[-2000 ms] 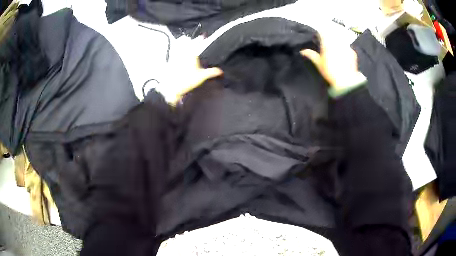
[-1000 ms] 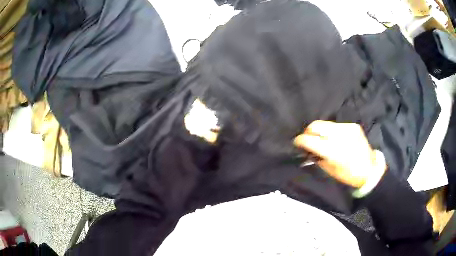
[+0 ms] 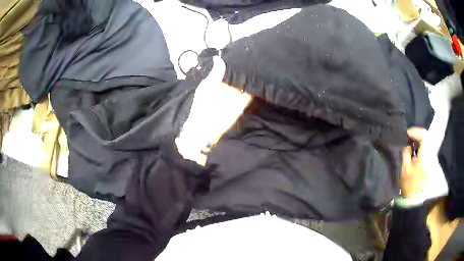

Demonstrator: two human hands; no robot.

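Note:
A dark jacket (image 3: 305, 168) lies on the white table in front of me. Its hood (image 3: 315, 61) is spread flat, with a puckered edge along its lower side. My left hand (image 3: 216, 109) is at the left end of that edge, overexposed, with fingertips against dark cloth; its exact grip cannot be told. A dark drawcord (image 3: 188, 60) loops beside it. My right hand (image 3: 414, 165) is at the jacket's right side, holding a small dark object (image 3: 414, 149), possibly thread snips, mostly hidden by the fingers.
Another part of dark garment (image 3: 112, 46) lies at the left, with tan garments (image 3: 11, 76) beyond it. A black and grey item (image 3: 431, 57) sits at the upper right. More dark cloth (image 3: 452, 158) hangs at the right edge. Speckled floor (image 3: 30, 188) shows lower left.
The hood has been laid down with its puckered edge showing. My left hand has moved up to that edge. My right hand has moved right, to the jacket's side.

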